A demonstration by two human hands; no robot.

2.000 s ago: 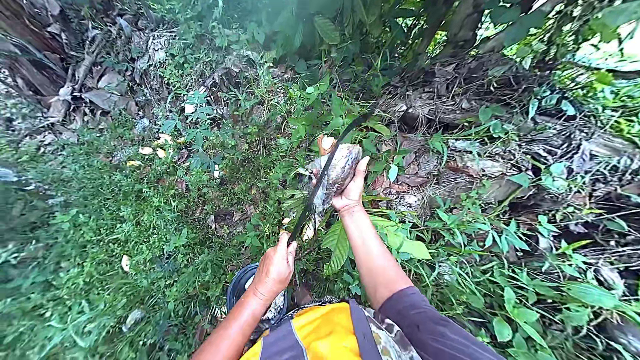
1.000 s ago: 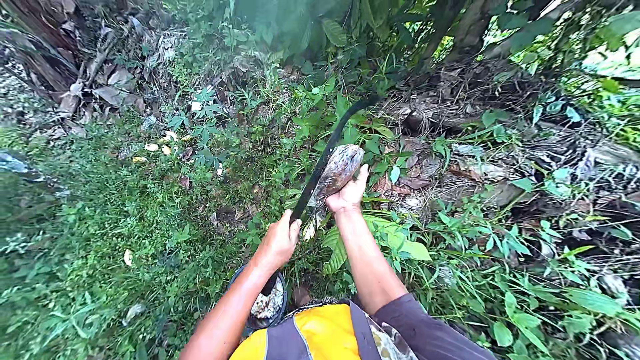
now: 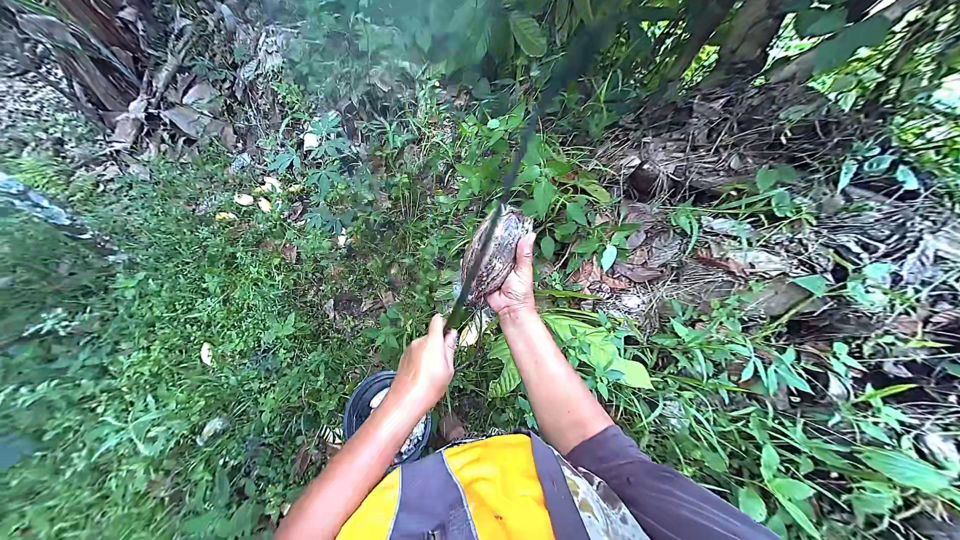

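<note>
My left hand (image 3: 426,361) is closed round the handle end of a long dark machete (image 3: 517,161), whose blade slants up and to the right. On my right palm and fingers, my right hand (image 3: 517,281) holds a mottled brown and grey pod (image 3: 496,251), likely a cacao pod. The blade passes across the pod's near side; whether it touches the husk I cannot tell. Beneath my left forearm stands a dark bucket (image 3: 351,411) with whitish contents, partly hidden by the arm. The handle itself is covered by my fingers.
Pale husk pieces (image 3: 244,199) lie in the grass at the left. Dry leaves and branches (image 3: 705,157) are piled on the right. Low leafy plants surround my hands, and tree trunks (image 3: 742,45) rise at the upper right. A whitish branch (image 3: 37,204) lies at the left edge.
The blade has shifted against the pod, which has turned in my right hand. Both hands have kept their hold. More of the bucket shows than two seconds ago.
</note>
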